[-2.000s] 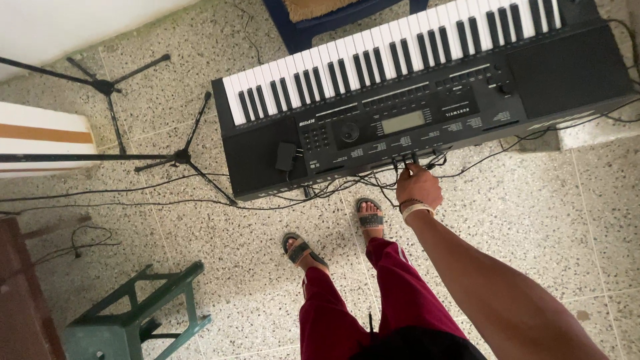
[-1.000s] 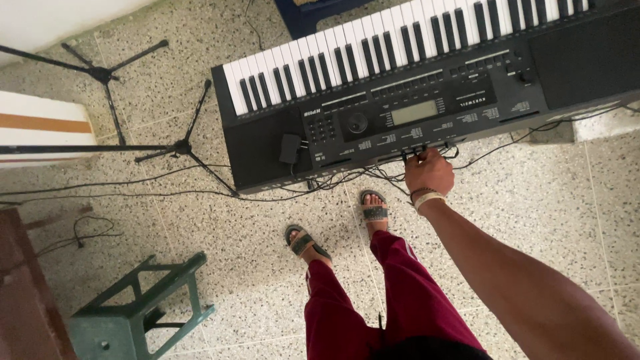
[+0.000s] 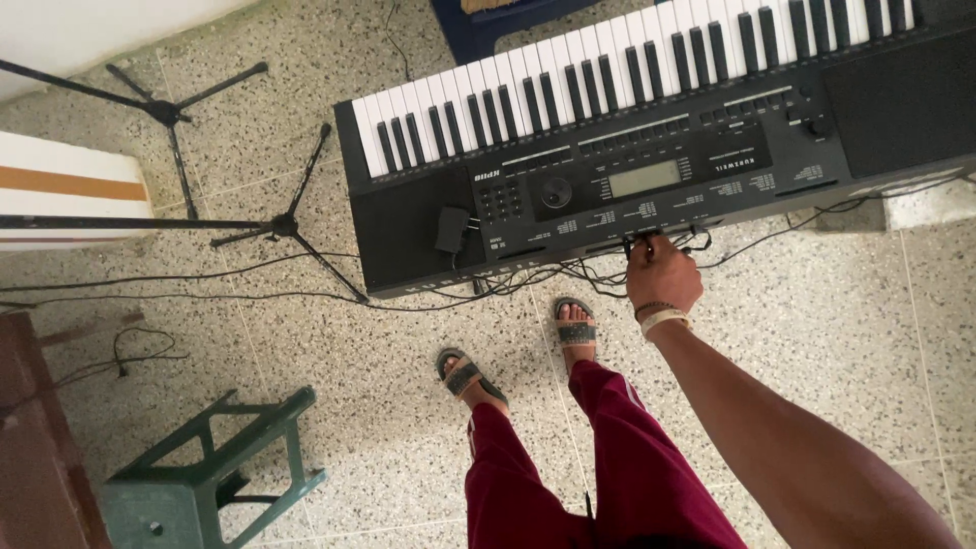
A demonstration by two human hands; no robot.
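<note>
My right hand (image 3: 663, 278), with bands at its wrist, is at the rear edge of a black Kurzweil electronic keyboard (image 3: 427, 213). Its fingers are closed around a black cable plug (image 3: 630, 248) at the rear panel; the fingertips are partly hidden. Just right of the hand, another cable (image 3: 700, 241) loops out of the panel. Tangled black cables (image 3: 579, 273) hang along the rear edge, left of the hand. A black power adapter (image 3: 452, 229) lies on the keyboard's left end, its prongs pointing right. My left hand is not in view.
Two black tripod stands (image 3: 284, 226) (image 3: 164, 113) stand on the speckled floor at left. Cables (image 3: 229, 296) run across the floor toward the keyboard. A green plastic stool (image 3: 152, 507) lies tipped at lower left. A dark blue chair (image 3: 480, 38) is beyond the keys. My sandalled feet are below the keyboard.
My right hand stays at the keyboard's rear panel, its position on the connectors little changed. The adapter and stands have not plainly moved.
</note>
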